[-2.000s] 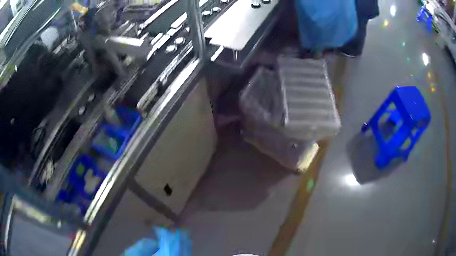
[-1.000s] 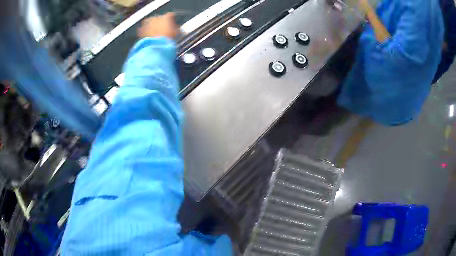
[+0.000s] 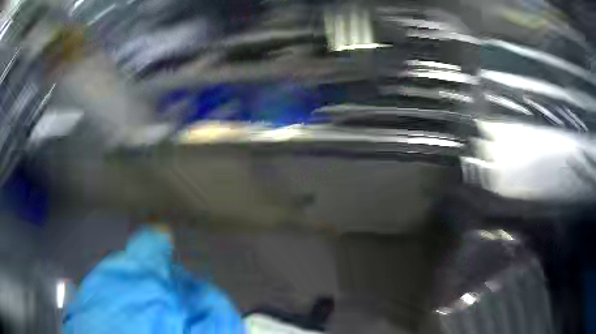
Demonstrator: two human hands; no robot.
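Observation:
The frame is heavily blurred. A blue sleeve, probably of my left arm, rises at the lower left. Only a small smudge of my left hand (image 3: pixel 161 228) shows at its tip; the fingers and anything in them cannot be made out. My right hand is not in view. Nearest in front is the long bright metal edge (image 3: pixel 366 135) of the line, with blue bins (image 3: pixel 255 104) behind it. Their contents are too blurred to tell.
Pale cabinet panels (image 3: pixel 366 192) stand below the edge. A bright metal ledge (image 3: pixel 536 160) juts out at the right. A ribbed clear tray (image 3: pixel 503 297) is at the lower right. Blurred machinery fills the top. A dark and white shape lies at the bottom middle.
The view has swung left, away from the ledge with the round discs, which no longer show. The raised arm over the conveyor is gone; a sleeve is now low at the left.

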